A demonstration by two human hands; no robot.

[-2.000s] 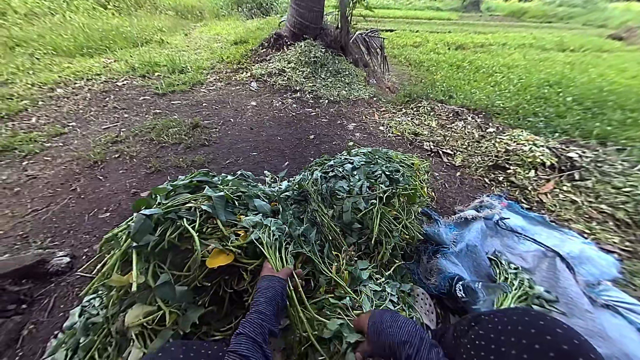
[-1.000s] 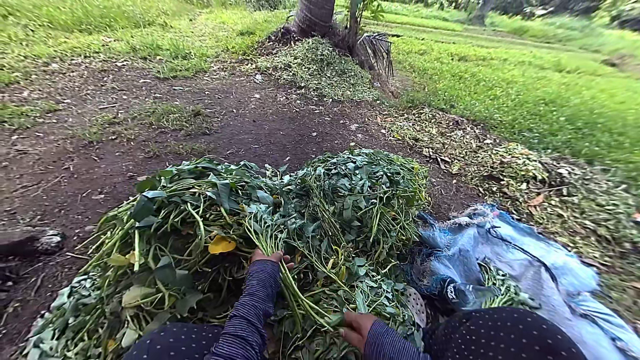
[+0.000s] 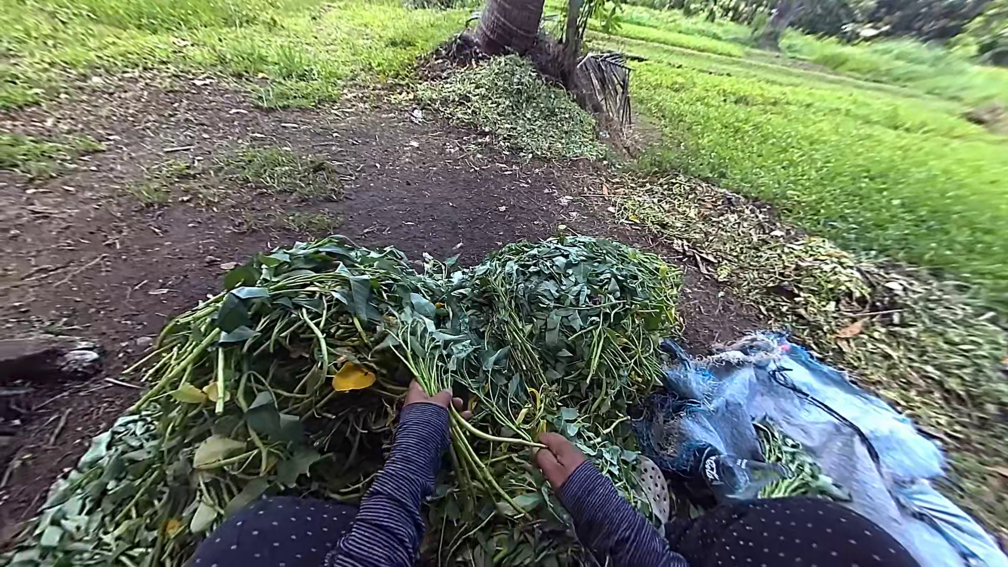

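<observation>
A large pile of cut leafy green stems [image 3: 315, 331] lies between my knees, with a rounded, denser heap [image 3: 583, 307] at its right. My left hand [image 3: 431, 398] is closed around a bunch of thin green stems [image 3: 472, 465], whose leafy ends point up and away while the bare ends trail down toward me. To the right and a little lower, my right hand [image 3: 557, 458] pinches the end of a single pale stem [image 3: 500, 435] that reaches across from the bunch. A yellow leaf [image 3: 353, 377] shows left of my left hand.
A blue and white woven plastic sack [image 3: 811, 409] lies at the right, with some greens [image 3: 795, 465] on it. A perforated grey object [image 3: 653, 490] sits beside my right sleeve. Bare soil, a tree trunk [image 3: 510, 24] and scattered cuttings [image 3: 819, 276] lie beyond; a log end [image 3: 47, 358] is at the left.
My right hand was lower, near the bottom of the pile, two seconds ago; it has risen and now holds a stem's end. My left hand still grips the bunch.
</observation>
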